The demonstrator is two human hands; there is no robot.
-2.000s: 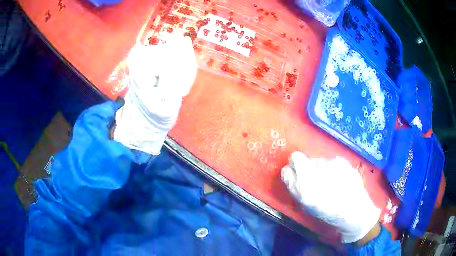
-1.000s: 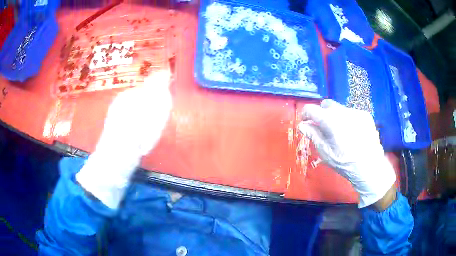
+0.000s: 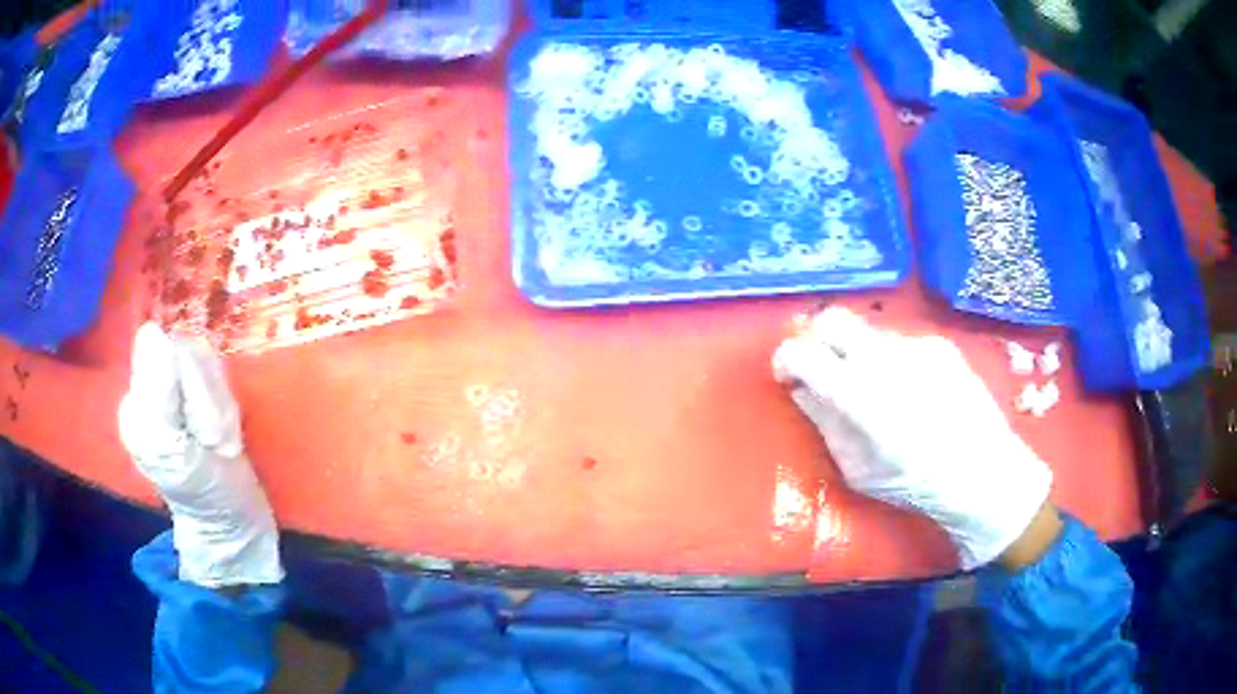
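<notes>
My left hand [image 3: 190,434], in a white glove, is at the near left corner of the clear tray [image 3: 387,217], which bears scattered dark red rings. Its fingers are close together; I cannot tell whether they hold anything. My right hand [image 3: 916,420], also gloved, is at the right, below the large blue tray [image 3: 705,292] of clear rings. Its fingertips are pinched together and what may be between them is too small to see. A loose cluster of clear rings [image 3: 488,407] lies on the red-orange surface between my hands.
White plastic pieces [image 3: 1038,393] lie right of my right hand. A blue bin of silvery parts [image 3: 1001,237] and another with white pieces [image 3: 1150,339] stand at the right. A red rod [image 3: 265,102] lies behind the clear tray. Several blue bins stand at the far left.
The view has turned and shifted. My left hand has moved left across the front of the clear tray to its near left corner. My right hand has stayed on the right, still pinched.
</notes>
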